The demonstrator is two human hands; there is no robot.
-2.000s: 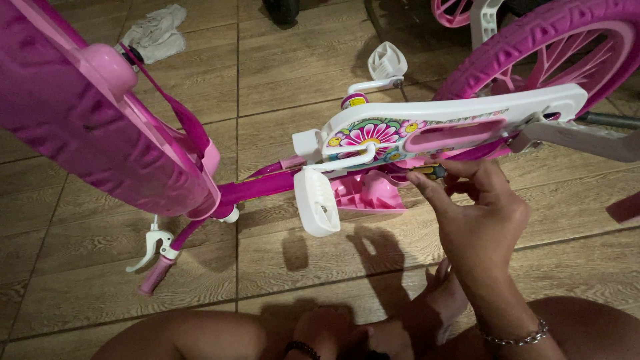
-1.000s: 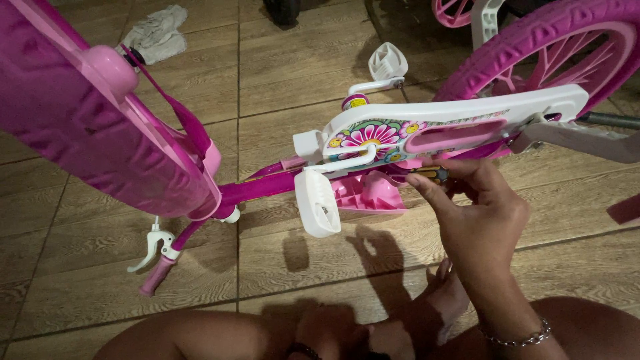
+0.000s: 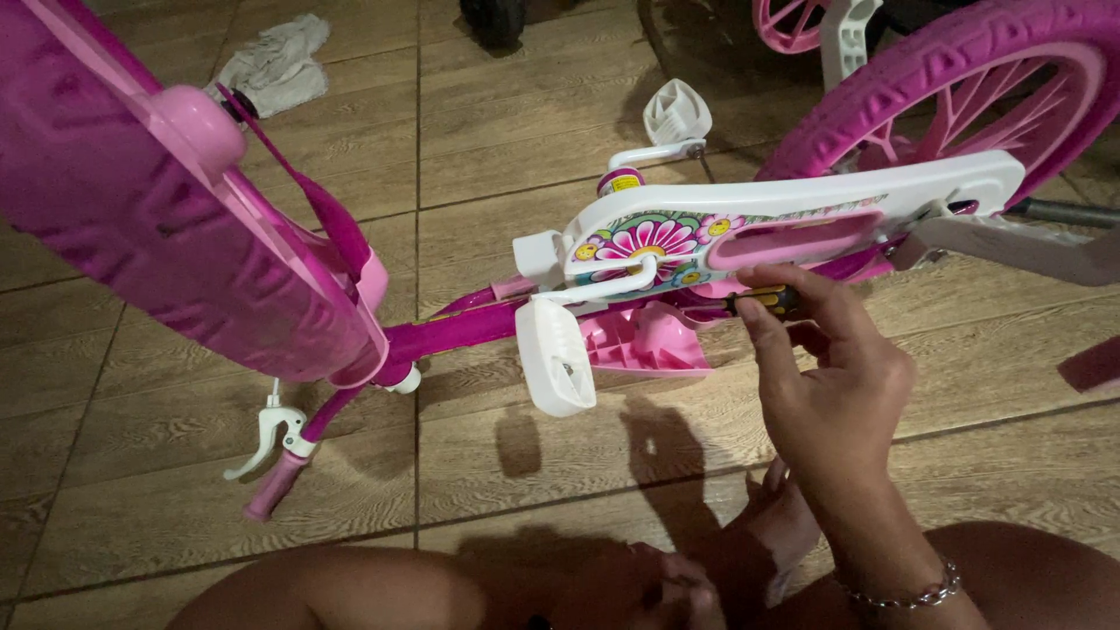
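My right hand (image 3: 827, 376) grips a small screwdriver (image 3: 770, 302) with a black and yellow handle between thumb and fingers. Its thin shaft points left, beneath the white chain guard (image 3: 787, 197) with flower stickers, beside the magenta frame tube (image 3: 459, 337) of a child's bicycle. Whether the tip sits in a screw cannot be made out. Left of it are a white crank arm (image 3: 612, 284) and white pedal (image 3: 556, 359). A pink ribbed plastic part (image 3: 647, 341) lies under the frame. My left hand (image 3: 674, 582) is low in shadow near my legs; its fingers are unclear.
The bicycle rests on a wood-look tiled floor (image 3: 490, 490). One magenta tyre (image 3: 157, 210) rises at left, another (image 3: 840, 114) stands at upper right. A white brake lever (image 3: 271, 437) and pink grip (image 3: 276, 486) are lower left; a pale cloth (image 3: 280, 66) lies upper left.
My left hand has shifted to the right in the shadow near my legs. The right hand stays at the chain guard, the screwdriver handle slightly turned in its fingers.
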